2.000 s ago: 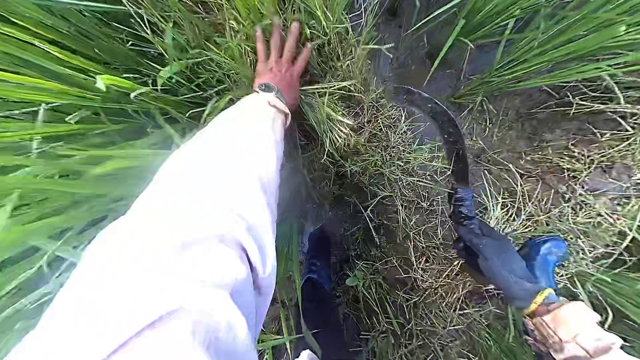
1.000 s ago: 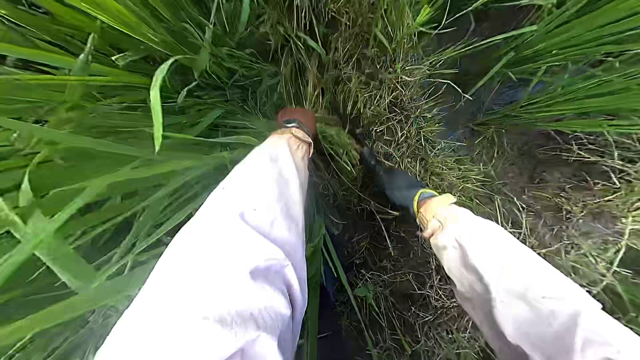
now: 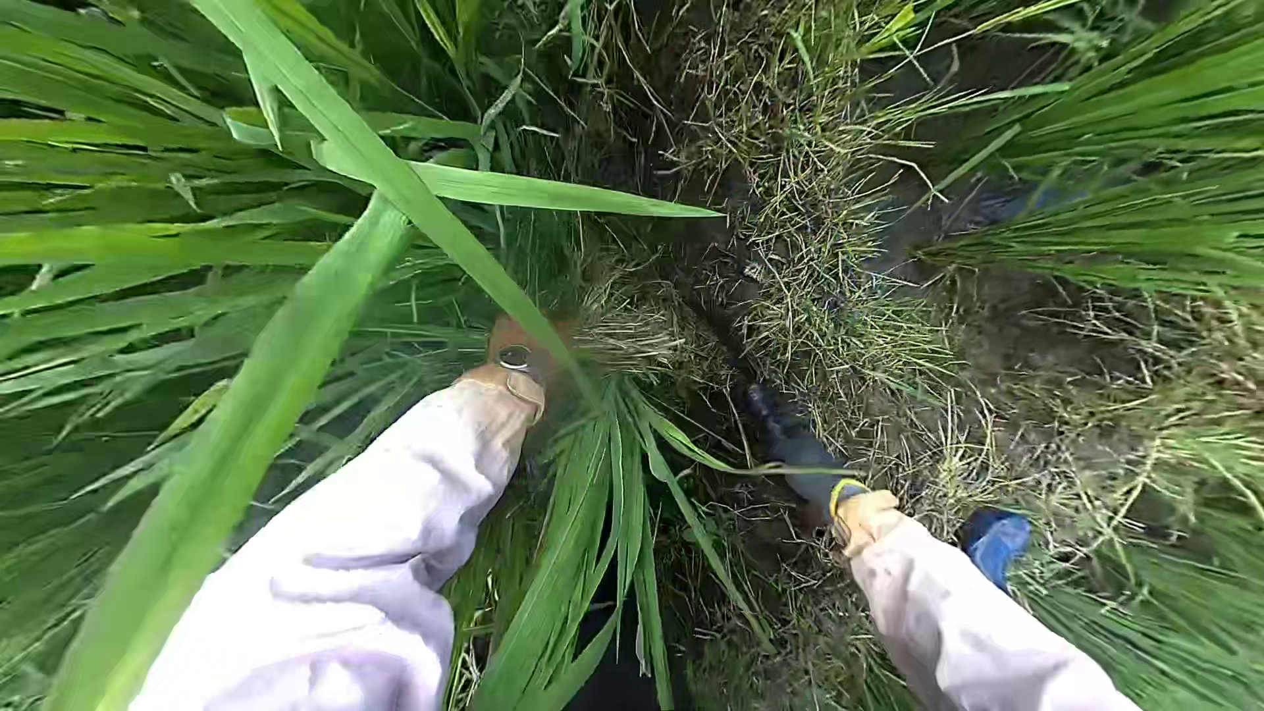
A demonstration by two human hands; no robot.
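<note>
My left hand [image 3: 533, 341], bare and with a watch at its wrist, is blurred and partly behind a long green blade. It grips a clump of grass [image 3: 637, 336], whose pale stems stick out on its right; long leaves [image 3: 602, 474] hang below. My right hand [image 3: 795, 449], in a dark glove with a yellow band at the cuff, is shut on the handle of a sickle. The sickle's dark blade [image 3: 719, 326] points up and left toward the clump and is hard to make out against the mud. The right fingers are mostly hidden.
Tall green grass [image 3: 118, 247] fills the left side, with more tufts [image 3: 1116, 197] at the upper right. Cut, matted stubble [image 3: 820, 247] and wet mud [image 3: 1037, 346] lie between. A blue boot [image 3: 995, 543] stands at the lower right.
My left hand, spread open on the grass two seconds ago, has closed on a clump. My right hand, with the sickle, first came in close to the left one and is now farther from it.
</note>
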